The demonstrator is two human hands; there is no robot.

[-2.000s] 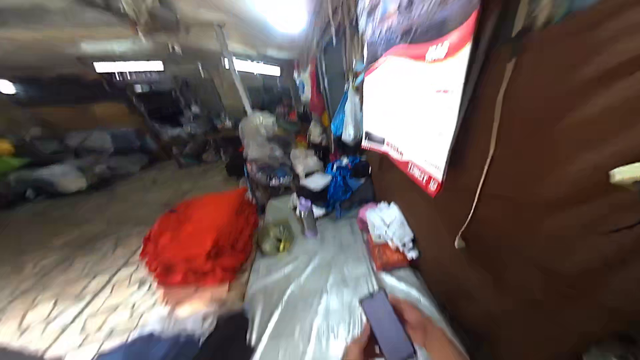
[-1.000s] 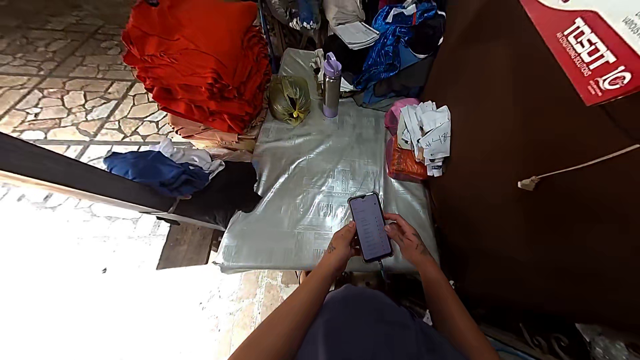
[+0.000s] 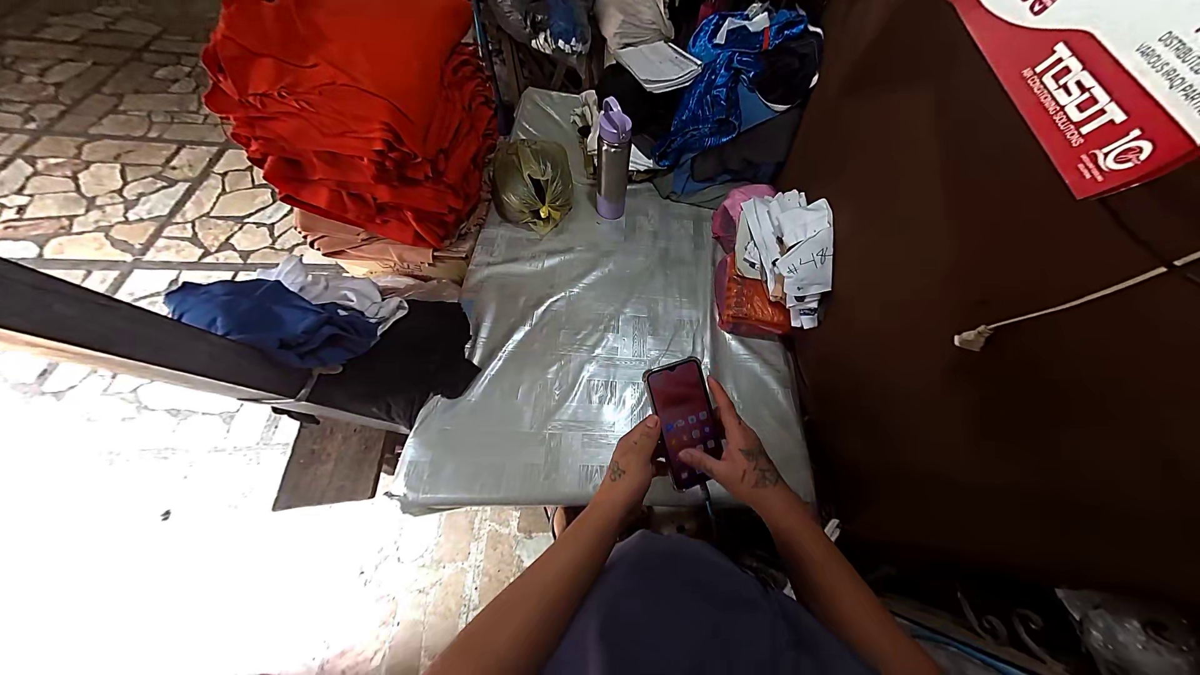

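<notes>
A smartphone (image 3: 682,412) with a lit reddish screen of app icons is held above the near edge of a table (image 3: 581,347) covered in shiny plastic sheeting. My left hand (image 3: 633,461) grips the phone's left side, thumb along the edge. On its right side is my right hand (image 3: 736,450), the thumb over the lower screen and a finger along the far right edge. A cable hangs from the phone's bottom end. The fingers behind the phone are mostly hidden.
Red fabric (image 3: 366,112) is piled at the back left, beside a tied plastic bag (image 3: 532,186) and a steel bottle (image 3: 613,164). White labelled pieces (image 3: 792,248) lie on an orange packet (image 3: 748,302) at right. Blue and black cloths (image 3: 272,321) lie left.
The view has swung downward since the first frame. The phone's screen has changed from a pale list to reddish with icons, and my right thumb now lies over its lower part.
</notes>
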